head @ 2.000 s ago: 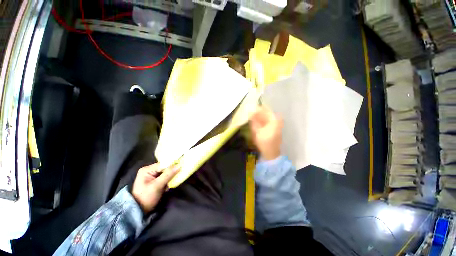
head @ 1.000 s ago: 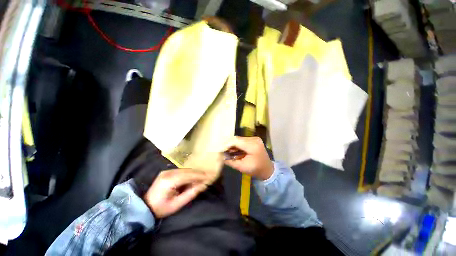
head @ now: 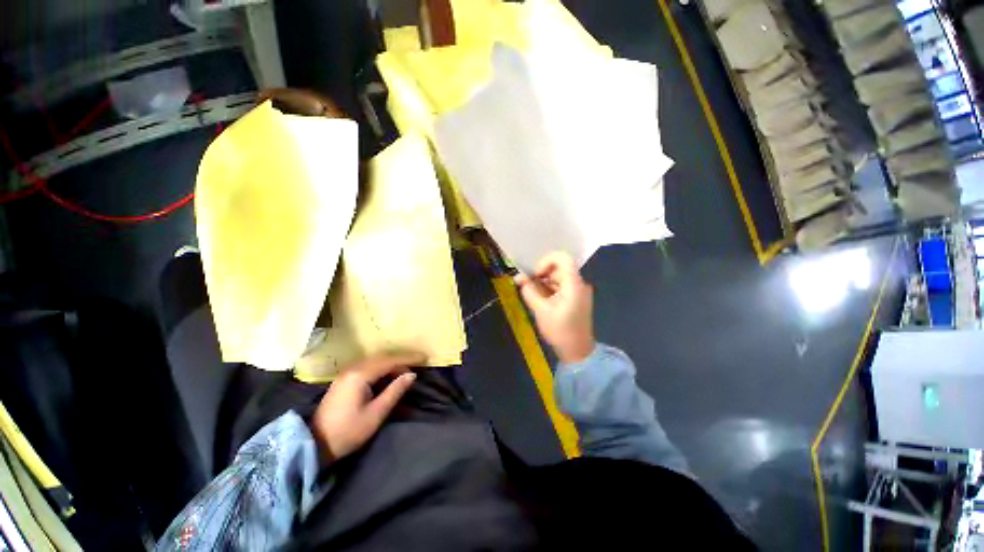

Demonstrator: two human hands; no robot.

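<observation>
A yellow sewn piece lies over my lap, with a paler front panel at left and a second yellow panel beside it at right. A brown part shows at its top edge. My left hand holds the lower edge of the second panel. My right hand is raised off the panel's right side, with thumb and fingers pinched. A thin thread runs from the panel's edge to these fingertips. A small dark and silvery thing shows just beyond the fingertips; whether I hold it is unclear.
A grey-white sheet lies on a stack of yellow panels with a brown tab, ahead right. A red hose hangs by a metal frame at upper left. Racks of beige pieces stand at upper right. A yellow floor line runs beside my lap.
My view has shifted, so the stack appears further left. The second yellow panel is now spread flatter beside the first. My right hand has moved away from the panel edge with the thread.
</observation>
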